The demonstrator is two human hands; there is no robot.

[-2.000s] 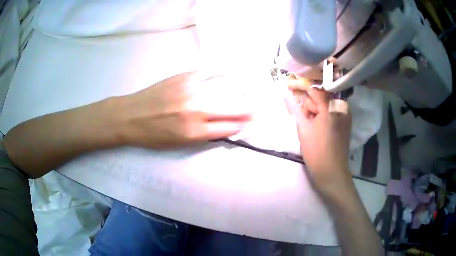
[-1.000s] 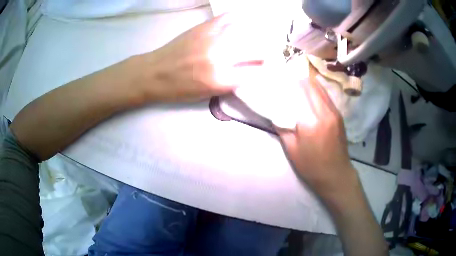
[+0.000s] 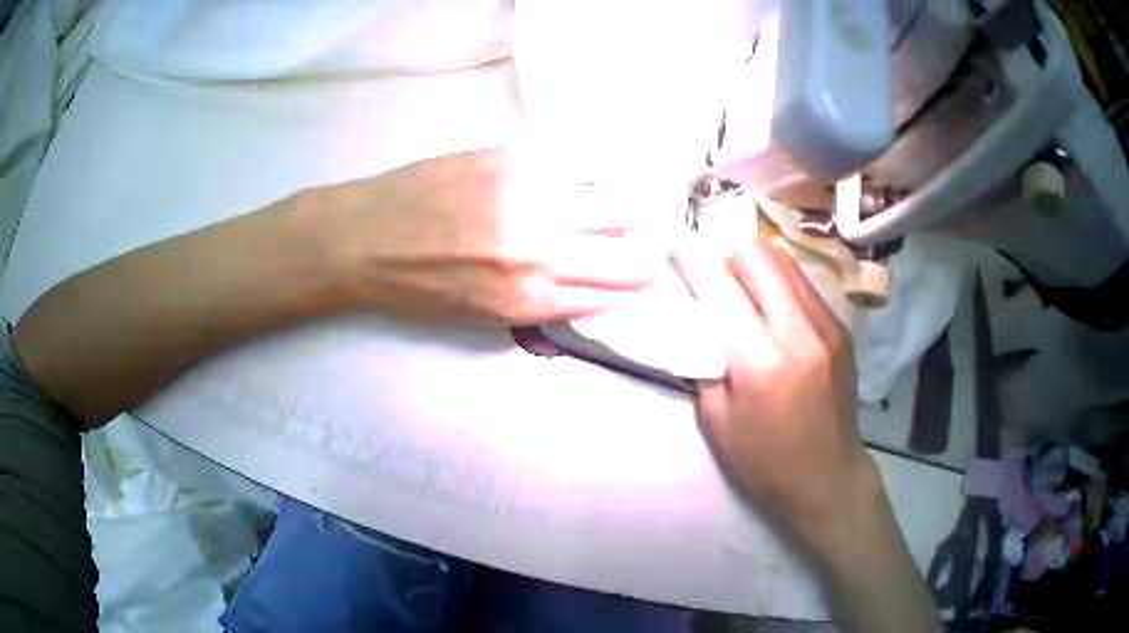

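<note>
A white fabric piece (image 3: 644, 334) lies on the machine bed, mostly washed out by lamp glare. My left hand (image 3: 458, 254) lies flat, palm down, on the cloth left of the needle; its fingertips fade into the glare. My right hand (image 3: 786, 396) is right of and below the needle, with its thumb at the cloth's lower edge and its fingers stretched over it, pinching it. The presser foot and needle area (image 3: 706, 198) shows small metal parts just beyond my right fingertips. The stitch point is hidden by glare. More white cloth (image 3: 916, 309) lies right of my right hand.
The sewing machine's blue-grey block (image 3: 836, 87) and curved pale bar (image 3: 960, 186) stand above my right hand. A small cream knob (image 3: 867, 282) is close to its fingers. Lilac and white scraps (image 3: 1046, 495) lie at right. White cloth (image 3: 297, 37) lies at the back left.
The view has shifted. Both hands were also on the cloth earlier. My right fingers were bent near the presser foot two seconds ago and are now stretched out over the cloth.
</note>
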